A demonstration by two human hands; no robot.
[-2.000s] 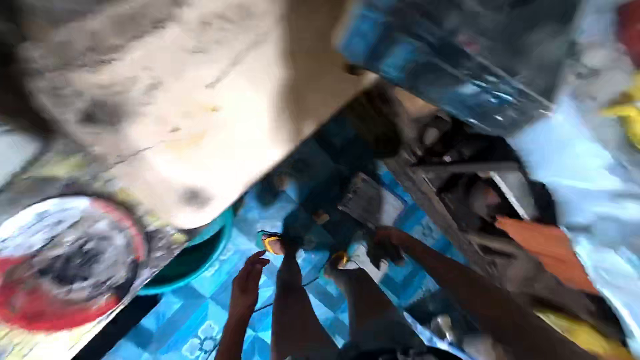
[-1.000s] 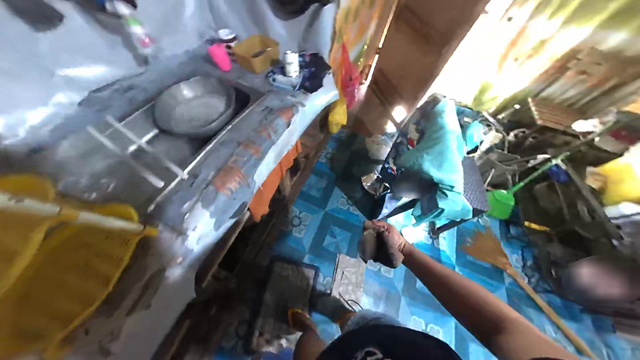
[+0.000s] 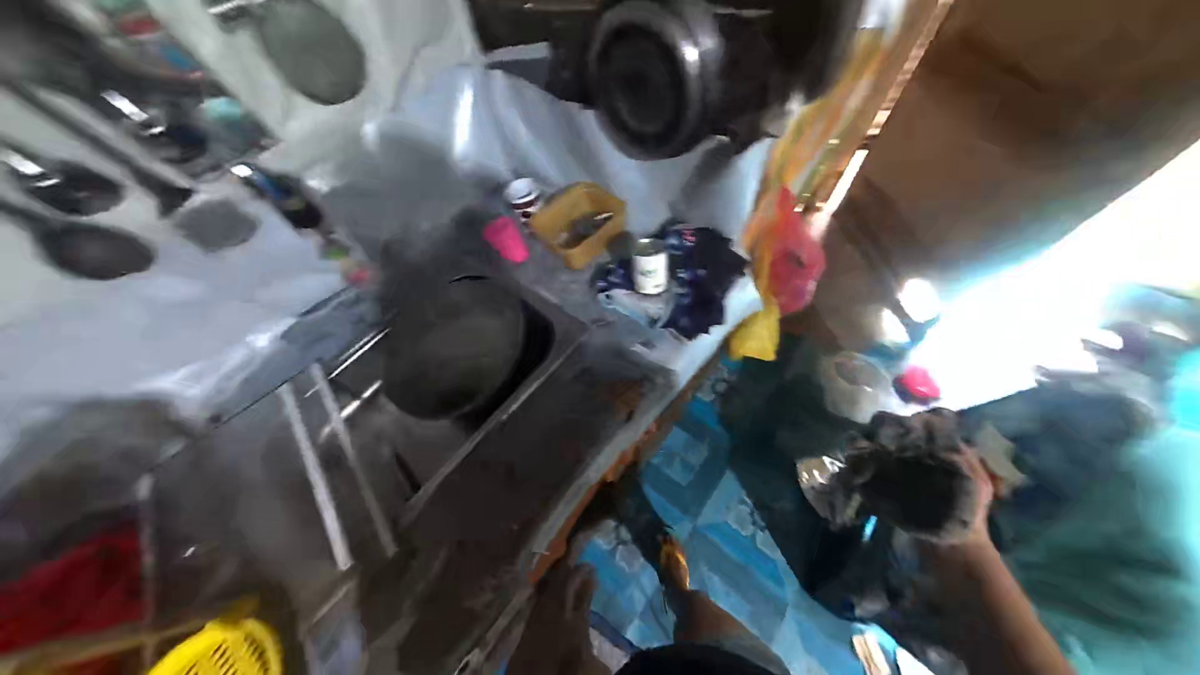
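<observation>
My right hand (image 3: 970,497) is raised at the right of the head view, its fingers closed around a dark grey, crumpled thing (image 3: 905,483), perhaps a rag; blur hides its exact kind. A blurred brown shape at the bottom centre could be my left hand or a foot; I cannot tell which. Beside it is my sandalled foot (image 3: 677,562) on the blue patterned floor (image 3: 741,562). Left of centre, a round dark metal pan (image 3: 455,347) sits in the recess of the grey counter.
Along the counter's back stand a pink cup (image 3: 506,239), a yellow container (image 3: 578,225) and a can (image 3: 650,266) by dark cloth. Pans and ladles hang on the wall at upper left. A yellow basket (image 3: 225,650) is at lower left, and a red bag (image 3: 795,258) hangs near the corner.
The view has swung far round to the counter and wall. My right hand, empty or not is unclear two seconds ago, holds a dark crumpled thing one second ago and now.
</observation>
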